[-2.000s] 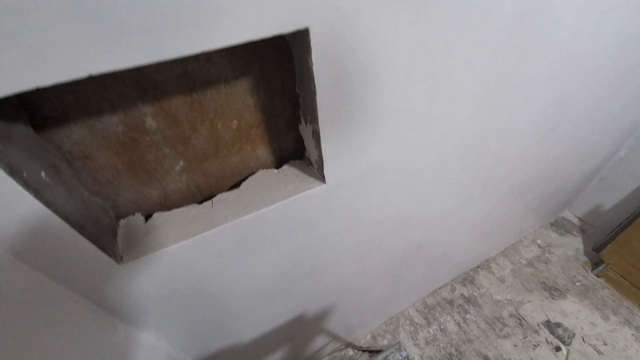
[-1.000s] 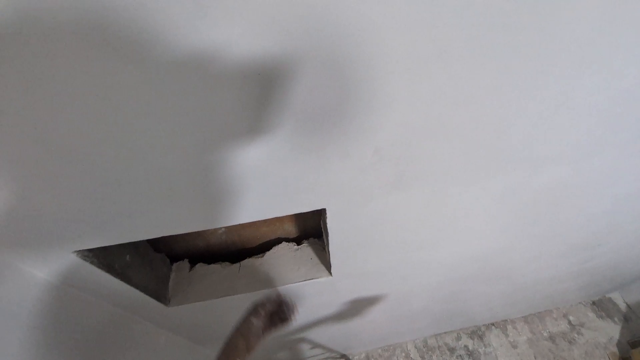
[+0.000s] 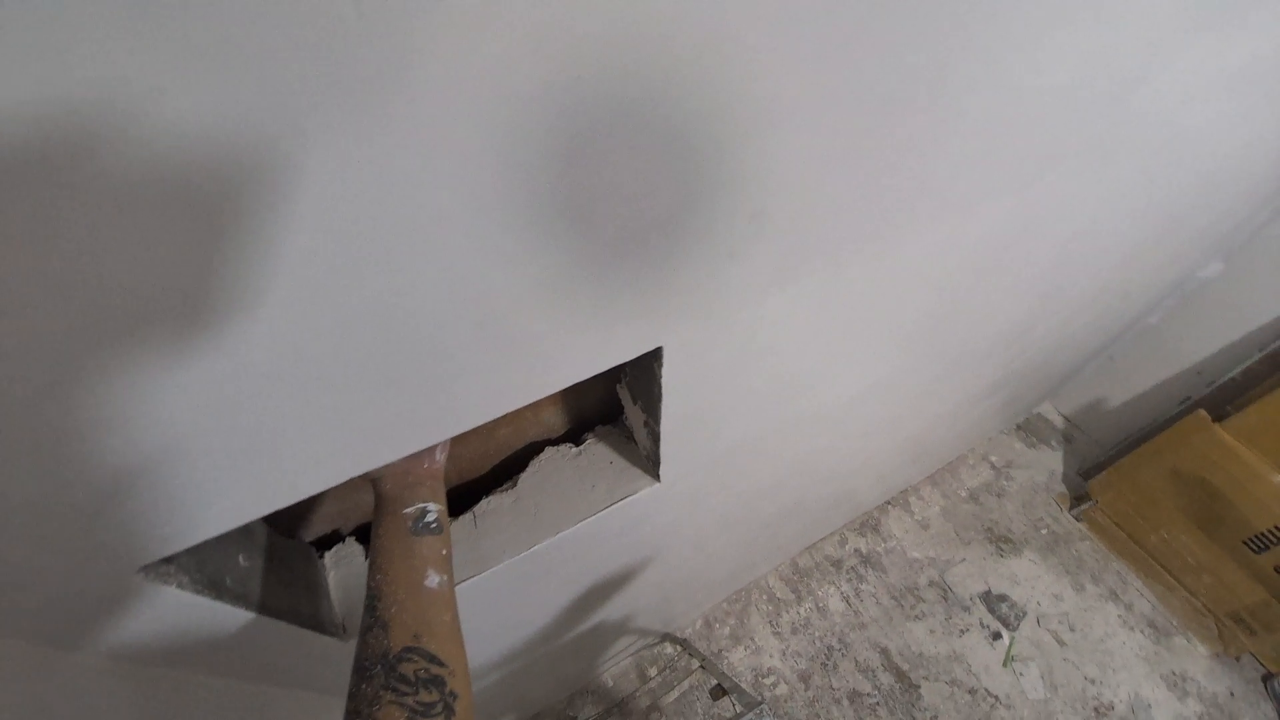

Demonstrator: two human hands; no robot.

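A rectangular recess (image 3: 560, 500) is cut into the white wall (image 3: 850, 300), with smooth side faces and a ragged plaster edge along its lower ledge. My left hand (image 3: 418, 462) reaches up inside this opening; only the heel of the hand and the wrist show, and the upper edge of the opening hides the fingers. White specks of plaster or paint mark the forearm, which crosses the ledge. Whether the fingers hold anything cannot be seen. My right hand is out of view.
Brown cardboard (image 3: 1190, 520) lies at the right on the stained, splattered floor (image 3: 900, 600). A thin frame (image 3: 715, 670) stands at the bottom edge, near the foot of the wall. Dark shadows fall on the wall, one of them pointed and just below the recess.
Two seconds ago no hand was in view. A second ago a blurred hand was below the recess; now the arm reaches into it. The view has shifted.
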